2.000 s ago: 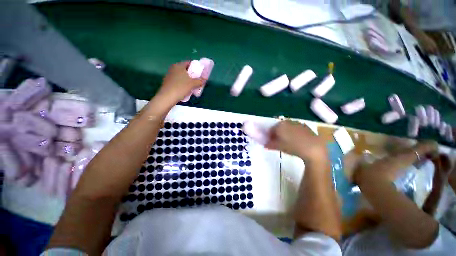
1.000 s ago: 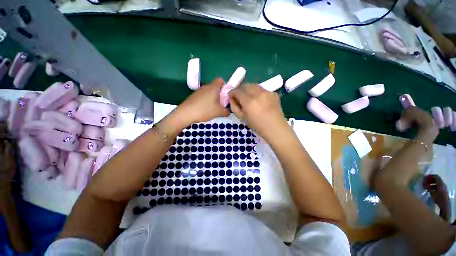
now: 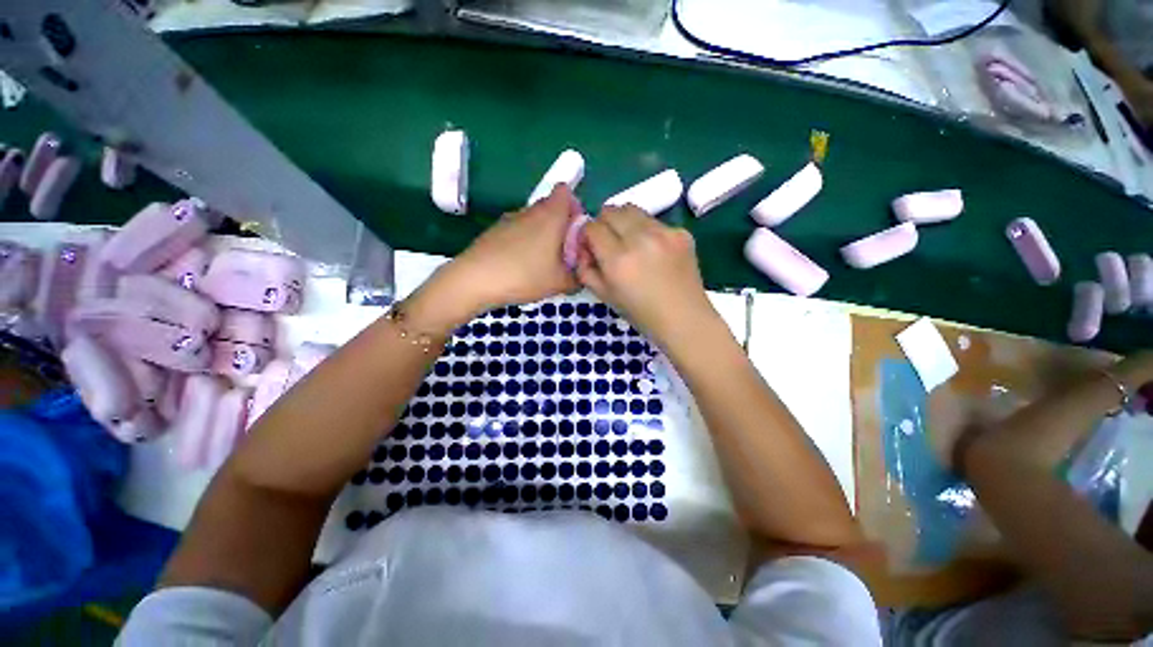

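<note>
My left hand (image 3: 521,253) is closed on a pink housing (image 3: 575,240) above the far edge of the sticker sheet. My right hand (image 3: 641,259) is against the same housing from the right, its fingertips at the piece. The fingers cover most of the housing, and I cannot tell whether a sticker is on it. The sticker sheet (image 3: 553,436), with rows of round dark dots, lies flat in front of me. Some dots are gone from its upper right part.
Spaced pink housings (image 3: 785,260) lie on the green conveyor (image 3: 341,108). A pile of housings (image 3: 164,303) is on the white bench at left, by a grey metal post (image 3: 215,139). At right, a neighbour's arm (image 3: 1062,468) is over a brown board (image 3: 872,506) with a blue mat.
The right hand left the sheet's upper right and joined the left hand at the housing, where both remain. The belt pieces beyond my hands have shifted slightly left. The neighbour's hand drew back from the belt.
</note>
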